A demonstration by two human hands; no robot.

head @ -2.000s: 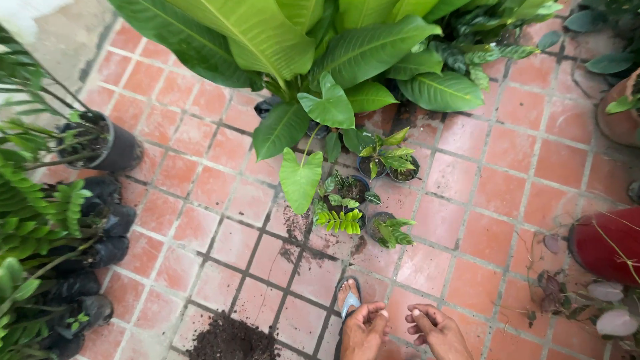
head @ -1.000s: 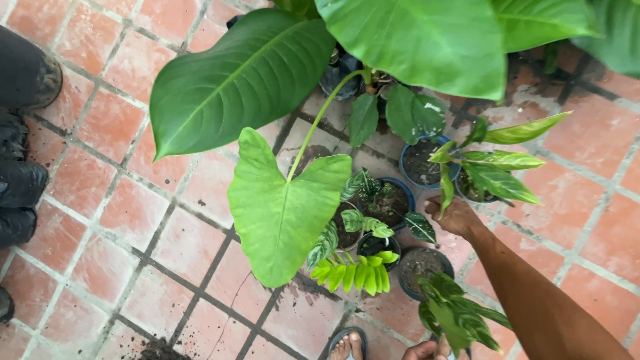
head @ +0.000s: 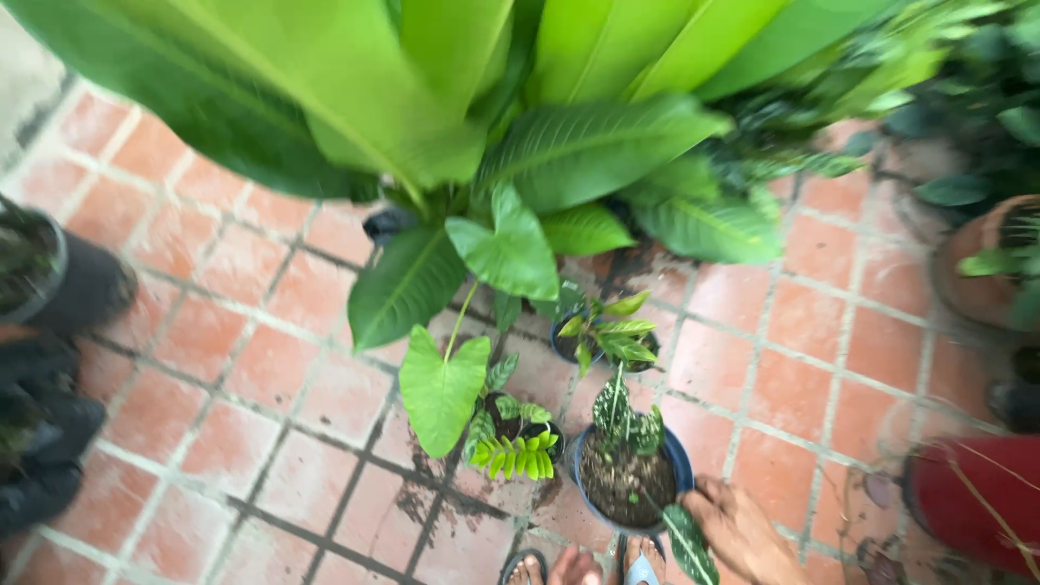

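My right hand (head: 735, 520) grips the rim of a round blue plastic pot (head: 681, 459) at the lower middle. Dark soil (head: 626, 487) fills the pot, which bears a small plant with white-speckled leaves (head: 611, 406); one long leaf hangs over the near rim. At the bottom edge my left hand (head: 575, 566) is blurred and partly cut off, and holds nothing that I can see. Left of the pot stand small potted plants, one with a bright green frond (head: 513, 457). Behind, a blue pot (head: 575, 337) and a dark pot (head: 642, 355) stand close together under pointed leaves.
Large-leaved plants (head: 601, 154) spread across the top. A heart-shaped leaf (head: 443, 390) leans over the tiles. Dark pots (head: 81, 276) and black bags (head: 41, 439) line the left. On the right are a clay pot (head: 967, 268) and a red pot (head: 975, 496). My sandalled feet (head: 638, 561) show below.
My right hand, among the small pots one second ago, is now lower right with the blue pot of speckled leaves lifted toward me. The view has swung and pulled back.
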